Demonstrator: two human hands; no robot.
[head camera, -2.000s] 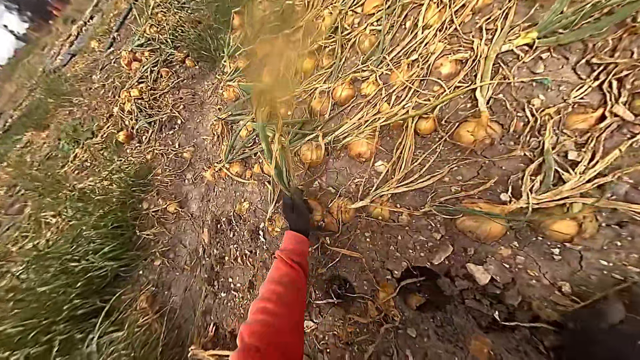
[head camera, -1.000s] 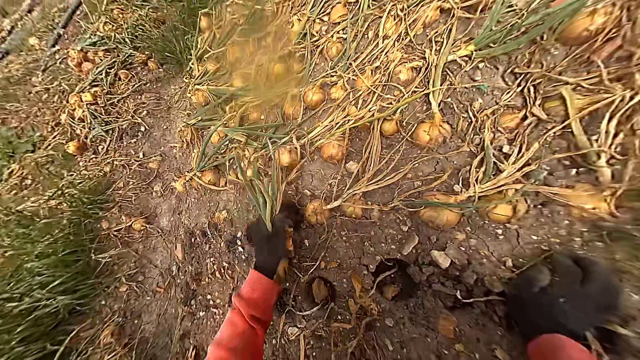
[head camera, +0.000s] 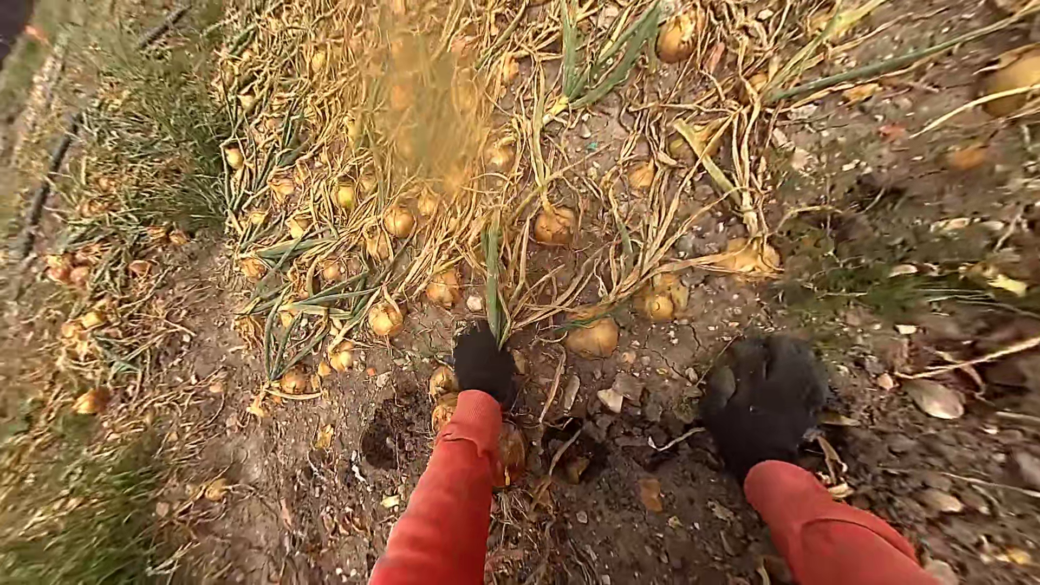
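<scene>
My left hand (head camera: 485, 363), in a black glove and red sleeve, is closed around onion tops, whose green leaves (head camera: 493, 272) rise above the fist. Onion bulbs (head camera: 443, 411) show beside and below it, partly hidden by the sleeve. To the right, my right hand (head camera: 764, 402), also black-gloved, is low over the soil; its fingers are too dark to make out, and whether it holds anything cannot be told. A yellow onion (head camera: 592, 337) lies between the hands, with another onion (head camera: 555, 225) farther up.
Many onions with dry tops (head camera: 398, 221) cover the ground ahead. Small holes (head camera: 578, 448) mark the brown soil. Tall grass (head camera: 89, 520) stands at the lower left, and more onions (head camera: 91, 400) lie at the left. A dark hose-like line (head camera: 45, 191) runs at the upper left.
My left hand has moved right along the row, and onion bulbs now show under its wrist. My right hand, at the right edge one second ago, is fully in view. The view has shifted.
</scene>
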